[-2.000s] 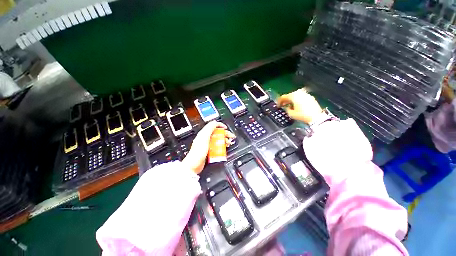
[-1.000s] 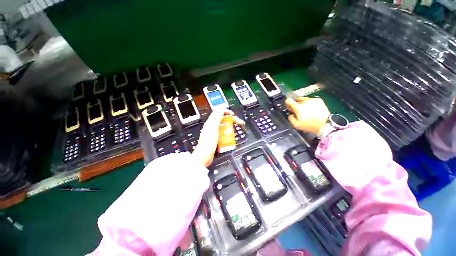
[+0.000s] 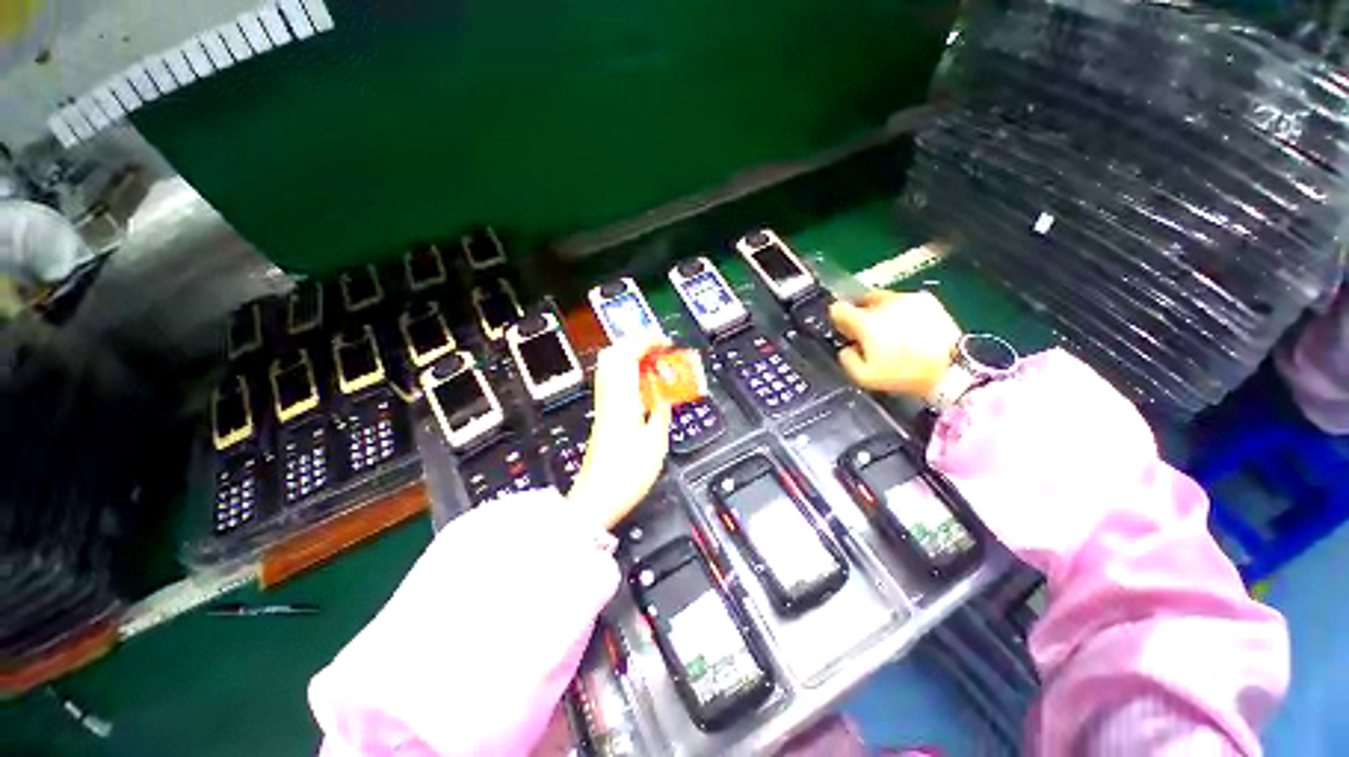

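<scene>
A clear blister tray (image 3: 873, 614) holds open flip phones in its back row and face-down phones with open backs (image 3: 703, 633) in front. Two phones, one of them (image 3: 707, 299), have lit blue-white screens; the other open screens are dark. My left hand (image 3: 629, 429) holds a small orange-red rectangle, perhaps a battery (image 3: 675, 379), over the keypad of the left lit phone. My right hand (image 3: 895, 343) is at the rightmost open phone (image 3: 777, 266), its fingers over the keypad, which they partly hide. I cannot tell whether it grips anything.
A second phone tray (image 3: 318, 500) with gold-framed open phones is at back left. Stacked empty trays (image 3: 1139, 192) stand at right. A thin dark stick (image 3: 264, 611) lies on the green bench. A green panel (image 3: 562, 119) rises behind. A blue stool (image 3: 1272, 503) is at lower right.
The view has shifted slightly. The orange-red rectangle in my left hand has tilted and looks shorter. My right hand has moved from above the rightmost keypad down onto it.
</scene>
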